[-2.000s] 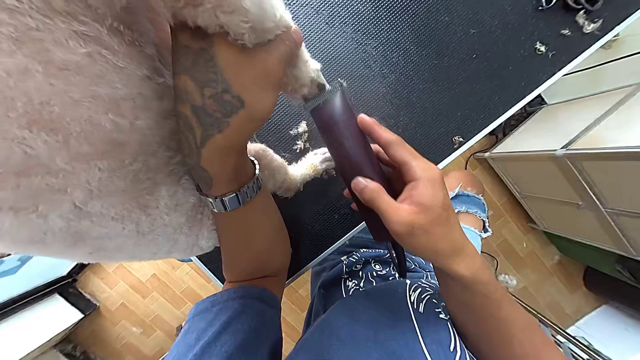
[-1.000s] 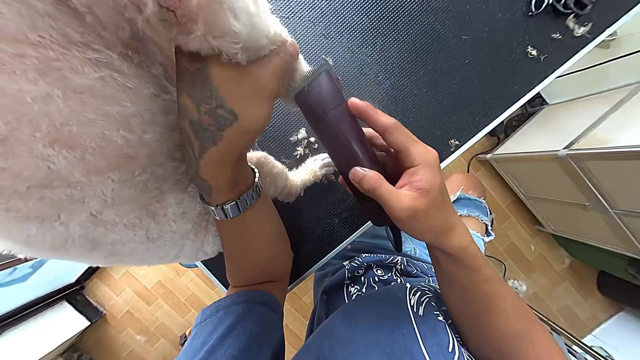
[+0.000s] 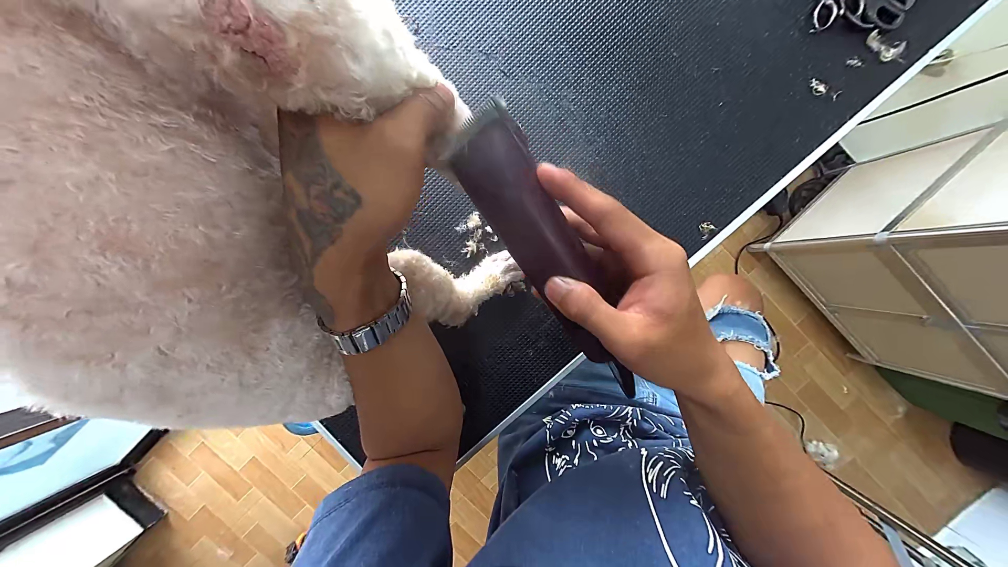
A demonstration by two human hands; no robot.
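A dog with short whitish fur (image 3: pixel 157 260) fills the left of the head view, over a black textured grooming table (image 3: pixel 630 87). My left hand (image 3: pixel 378 173), a metal-band watch on its wrist, grips one of the dog's legs; the paw end is mostly hidden behind my fingers and the clipper. My right hand (image 3: pixel 638 283) holds a dark purple electric clipper (image 3: pixel 528 213), its toothed blade against the fur beside my left fingers. Below the blade, another leg (image 3: pixel 449 291) of the dog rests on the table, its paw partly behind the clipper.
Clumps of cut fur (image 3: pixel 476 236) lie near the lower paw, with more by the table's right edge. Metal scissors (image 3: pixel 858 12) lie at the top right corner. Beyond that edge stands a white drawer cabinet (image 3: pixel 913 213); a black cord hangs beside it.
The leg in my left hand and the clipper blade have shifted a little up and left since the oldest frame. Both hands keep their hold.
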